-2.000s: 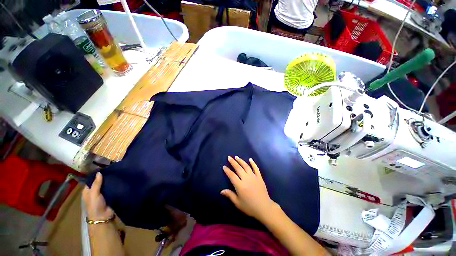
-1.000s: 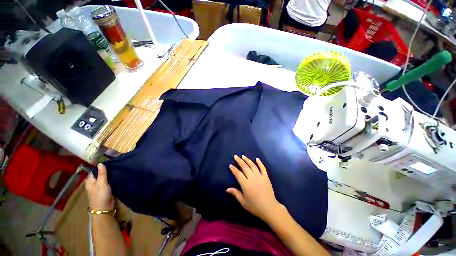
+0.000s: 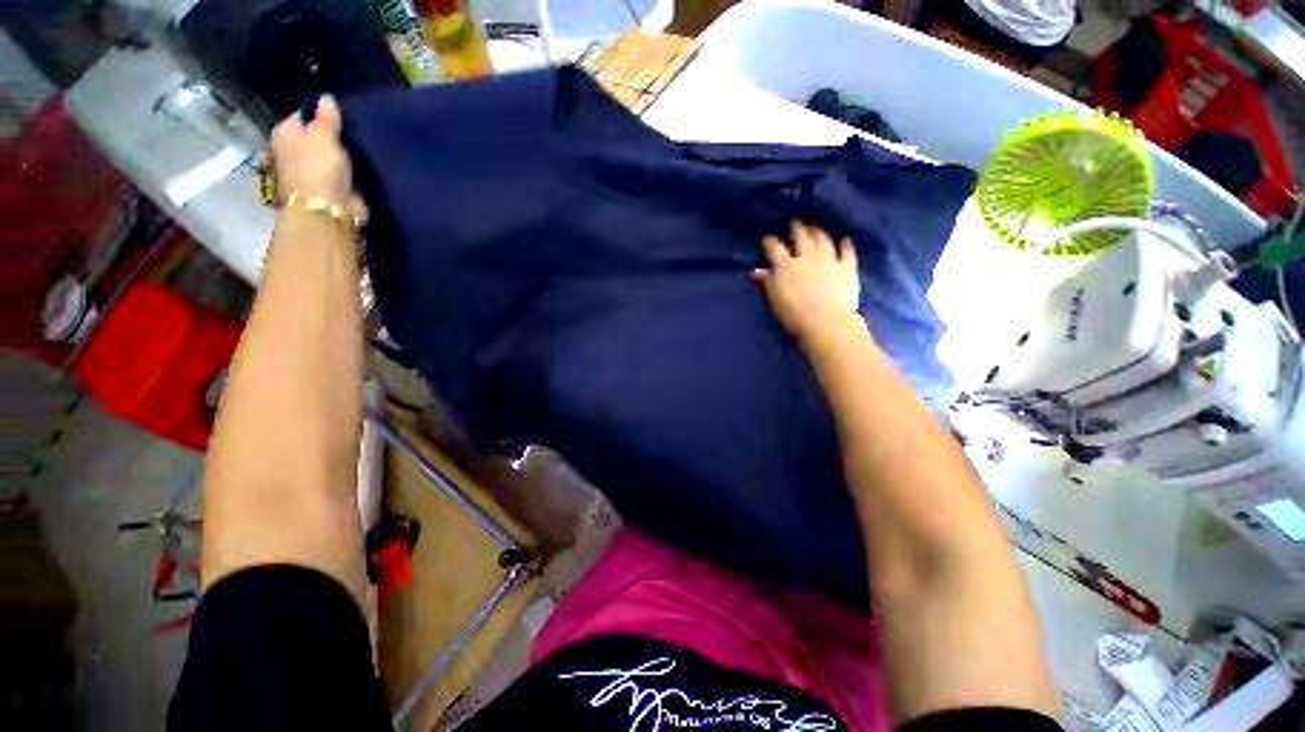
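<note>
The navy garment piece [image 3: 616,315] is spread across the table and over the wearer's lap, its left part lifted. My left hand [image 3: 312,160] grips its upper left corner near the black speaker. My right hand [image 3: 813,283] lies on the cloth with fingers spread, near its upper right part, and does not visibly pinch it. The cloth's right edge is beside the white sewing machine head [image 3: 1095,322]; the needle area is hard to make out. Thread snips with a red handle [image 3: 1123,589] lie on the machine bed.
A lime green fan [image 3: 1066,179] stands behind the machine head. A pale blue tub [image 3: 873,57] is at the back. A black speaker [image 3: 294,50] and a bottle with amber liquid [image 3: 455,40] are at upper left. White printed labels [image 3: 1138,672] lie lower right. A red stool [image 3: 165,365] is at left.
My left hand has moved up and away from the lap, raising the cloth's left part over the wooden strip. My right hand has moved forward and right on the cloth. The view has shifted.
</note>
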